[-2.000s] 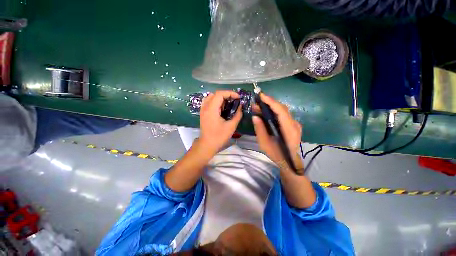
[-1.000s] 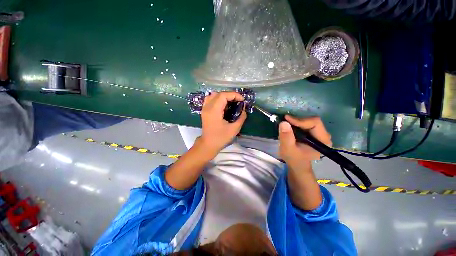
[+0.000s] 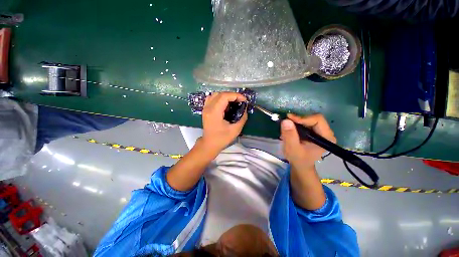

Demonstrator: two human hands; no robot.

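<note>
My left hand (image 3: 219, 118) holds a dark device assembly (image 3: 235, 112) between thumb and fingers at the bench's near edge. My right hand (image 3: 306, 139) grips a black soldering iron (image 3: 329, 147). Its metal tip points left and reaches the right side of the held assembly; whether it touches cannot be told. Small silvery assemblies lie on the green bench on both sides of my left fingers, one cluster (image 3: 197, 102) left and another (image 3: 248, 95) behind the iron tip. Solder wire (image 3: 133, 90) runs from the spool (image 3: 63, 80) toward the left cluster; its end is hidden.
A grey translucent hood (image 3: 254, 47) stands just beyond my hands. Right of it are a tin of silvery shavings (image 3: 332, 54), a thin metal rod (image 3: 365, 75) and a blue box (image 3: 408, 73) with cables. Another person's sleeve (image 3: 17, 133) is at the far left.
My right hand and the soldering iron have moved right from beside the left hand, and the iron now lies at a flatter slant. My left hand has hardly moved.
</note>
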